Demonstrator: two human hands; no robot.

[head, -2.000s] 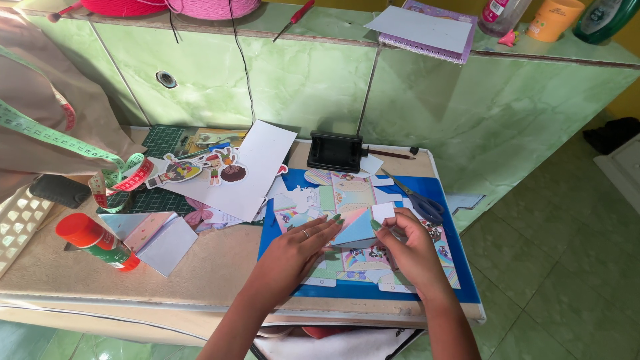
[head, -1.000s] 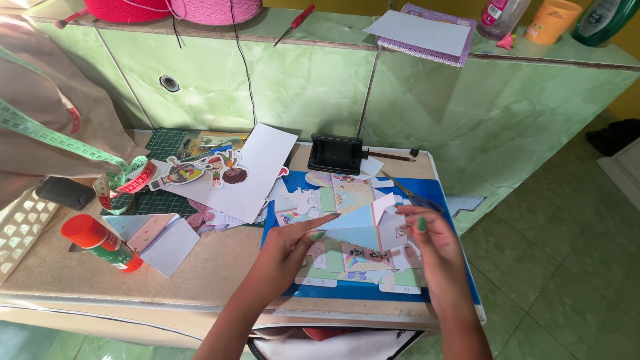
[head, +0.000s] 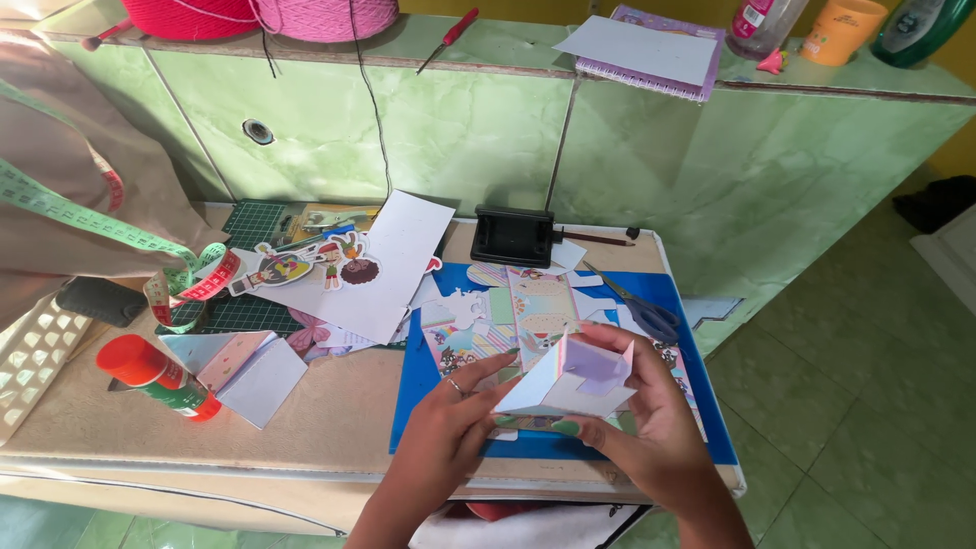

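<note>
My right hand grips a folded paper piece, pale outside and lilac inside, with its flaps raised. At its left end, my left hand touches it with fingertips and thumb, a ring on one finger. Both hands are above a blue board spread with patterned paper cutouts. Scissors with blue-grey handles lie at the board's upper right. A glue stick with a red cap lies left of my hands, against another folded paper piece.
A black hole punch and a pencil lie behind the board. White sheets with character cutouts cover part of a green cutting mat. A measuring tape hangs at left. Yarn and a notebook rest on the tiled ledge.
The folded paper, lying flatter between my hands before, is now raised and opened into a three-dimensional shape. My right hand has closed around its right side.
</note>
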